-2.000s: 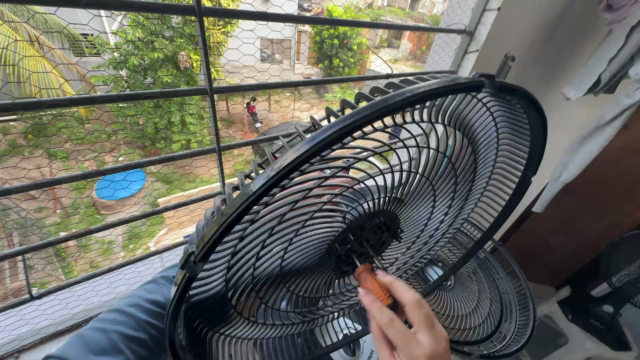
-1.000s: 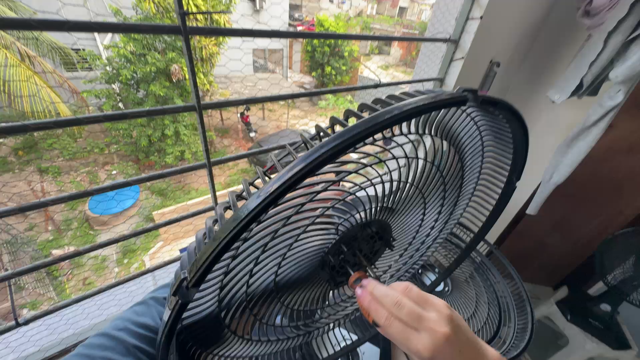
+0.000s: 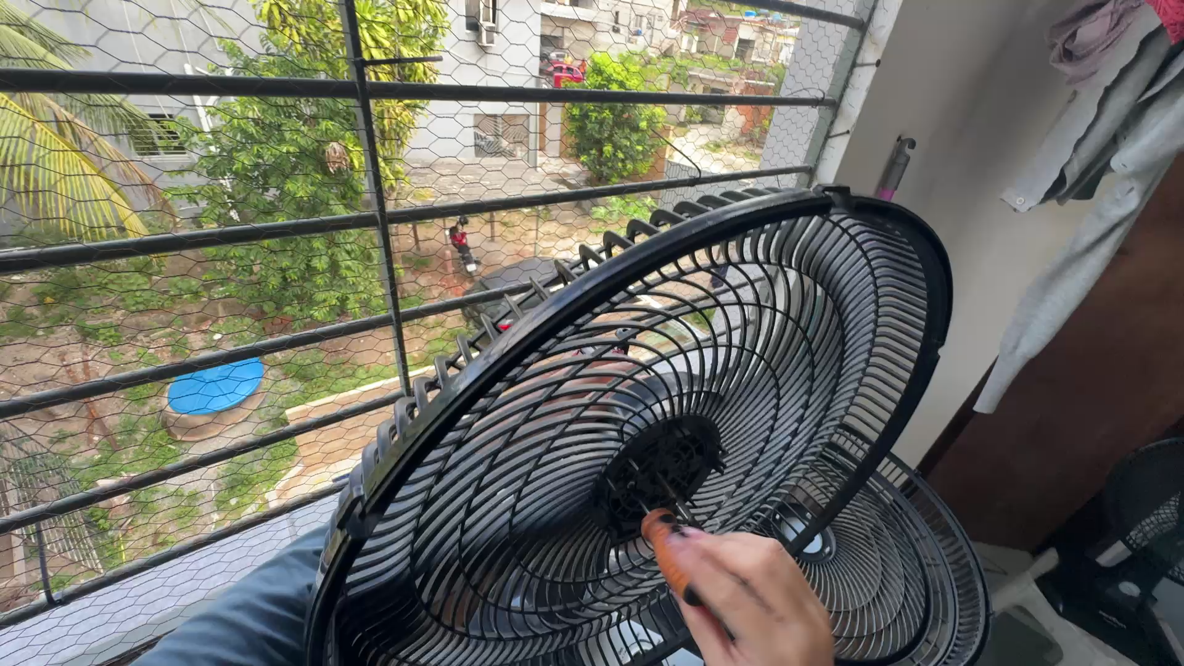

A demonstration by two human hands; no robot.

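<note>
My right hand (image 3: pixel 758 597) grips the orange-and-black handle of a screwdriver (image 3: pixel 670 553). Its shank reaches the dark round plastic hub (image 3: pixel 661 467) at the middle of a black fan grille (image 3: pixel 518 351); the tip's exact seat cannot be made out. The grille stands tilted, its ribs curving out from the hub to a thick rim. Below and behind it, at the right, lies a second round grille (image 3: pixel 879 578) with a shiny centre. No left hand shows in the view.
Black window bars (image 3: pixel 231 227) with wire mesh run close behind the grille's upper edge. A leg in blue trousers (image 3: pixel 254 601) is at the lower left. Clothes (image 3: pixel 1064 268) hang at the right, above another black fan (image 3: pixel 1147 499) near the floor.
The fingers have shifted on the screwdriver; its orange handle, mostly covered one second ago, shows more now. The screwdriver stays at the hub.
</note>
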